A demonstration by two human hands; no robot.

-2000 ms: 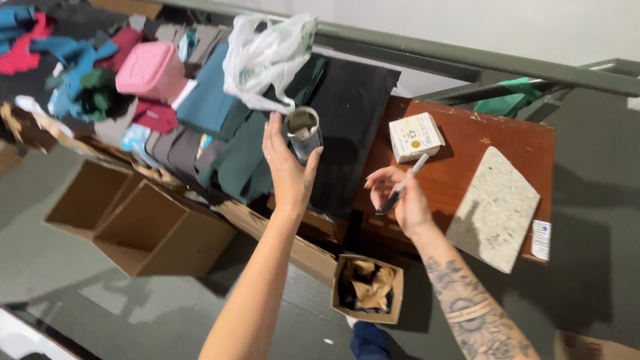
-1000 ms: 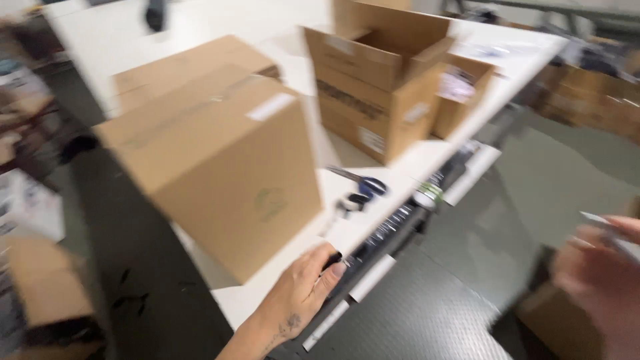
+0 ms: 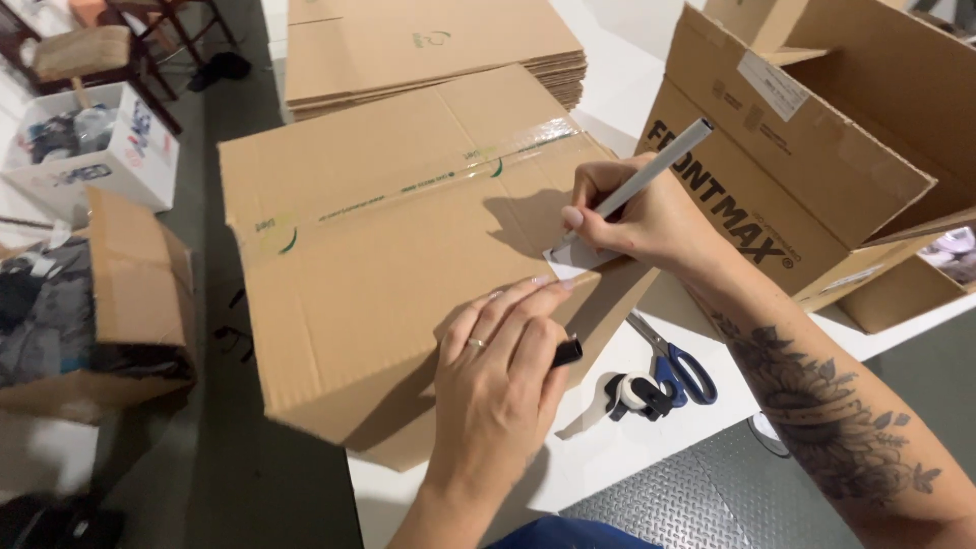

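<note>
A taped cardboard box (image 3: 366,274) stands closed on the white table. My right hand (image 3: 637,210) grips a grey marker pen (image 3: 659,164), its tip touching a white label (image 3: 576,258) on the box's top near the edge. Beside the label, my left hand (image 3: 503,358) rests on the box with fingertips near the label's lower edge. A black marker cap (image 3: 568,351) is held between its thumb and index finger. Blue-handled scissors (image 3: 675,366) and a small tape dispenser (image 3: 639,395) lie on the table just right of the box.
Stacked flat cardboard (image 3: 435,46) lies behind the box. An open Frontmax carton (image 3: 762,160) stands at the right, with a smaller carton (image 3: 900,293) beside it. On the left are a white bin (image 3: 99,168) and an open carton (image 3: 141,282) holding dark fabric. The table edge (image 3: 640,473) runs in front.
The view has swung from the cloth-covered table to the taped box. My left hand has moved from the table edge onto the box, and my right hand has brought the pen onto the label.
</note>
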